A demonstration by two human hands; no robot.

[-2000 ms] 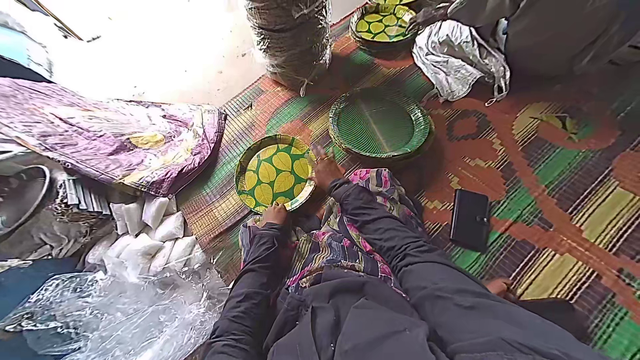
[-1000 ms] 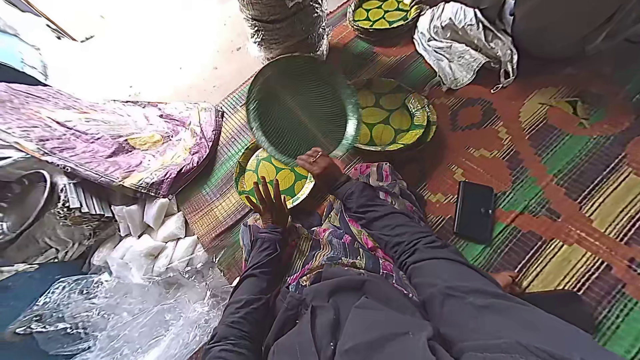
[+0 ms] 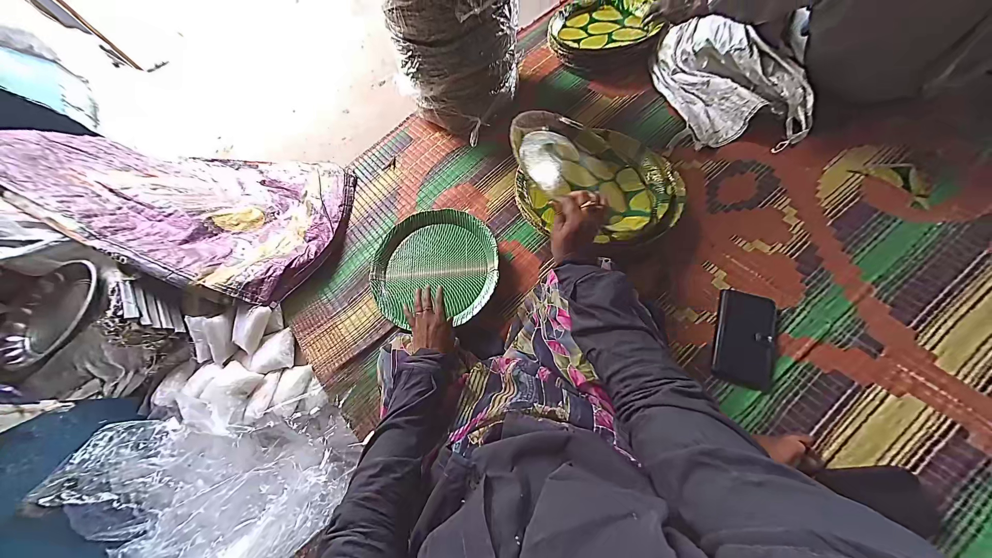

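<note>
A round green plate with a ribbed face lies on the woven mat, and my left hand rests on its near edge, fingers spread. Up and to the right, my right hand pinches the lower edge of a tilted, blurred, shiny round plate. That plate is over a stack of yellow-and-green leaf-patterned plates. Whether my right fingers hold one plate or more, I cannot tell.
A plastic-wrapped stack stands beyond. Another patterned plate stack is near another person at top right, beside a white bag. A black wallet-like case lies right; white packets and clear plastic lie left.
The green plate my right hand held raised a second ago now appears lying under my left hand, over the spot of the patterned plate. My right hand has moved right to the patterned stack.
</note>
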